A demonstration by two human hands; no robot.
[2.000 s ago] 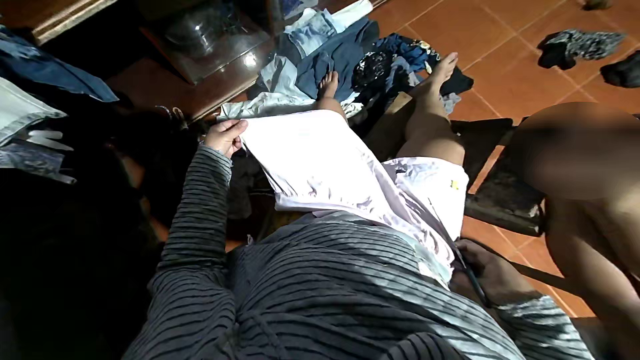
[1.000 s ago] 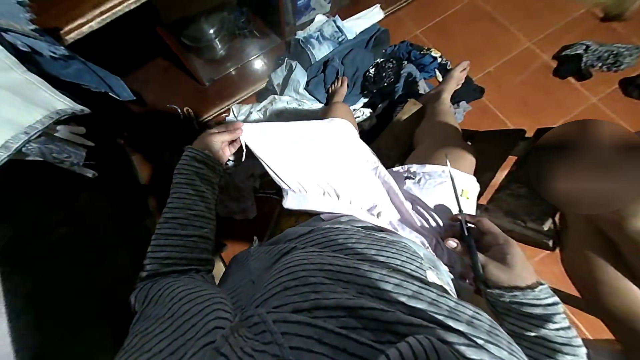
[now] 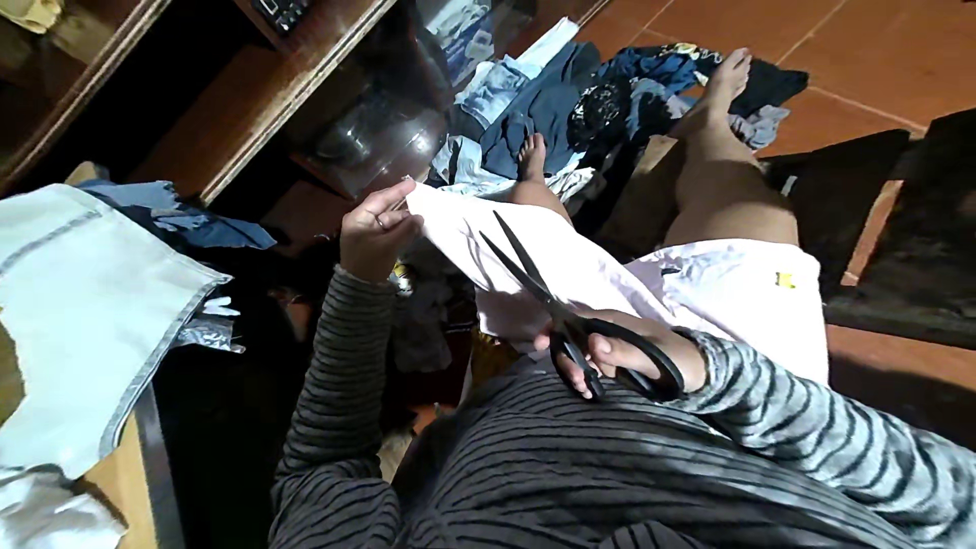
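Note:
Pale pink-white fabric [image 3: 518,229] lies across my lap, and its far left corner is pinched between the thumb and fingers of my left hand [image 3: 381,229]. My right hand [image 3: 625,351] holds black-handled scissors [image 3: 545,293] over the cloth, with thumb and fingers at the handle loops. The two blades are parted and point up and left toward my left hand. They are above the fabric; whether they touch it I cannot tell. Light shorts or similar cloth with a small yellow mark [image 3: 747,305] cover my thigh at the right.
A pile of clothes [image 3: 549,99] lies on the tiled floor around my bare feet. At the left, light denim [image 3: 91,305] hangs over a wooden edge. Wooden shelving [image 3: 297,99] rises at the upper left, beside a clear plastic container [image 3: 389,137]. Dark wooden slats [image 3: 846,191] stand at the right.
My right hand has brought the scissors left over the fabric, and their blades now show parted. My left hand still pinches the cloth corner. The view has shifted left; the other person is out of view.

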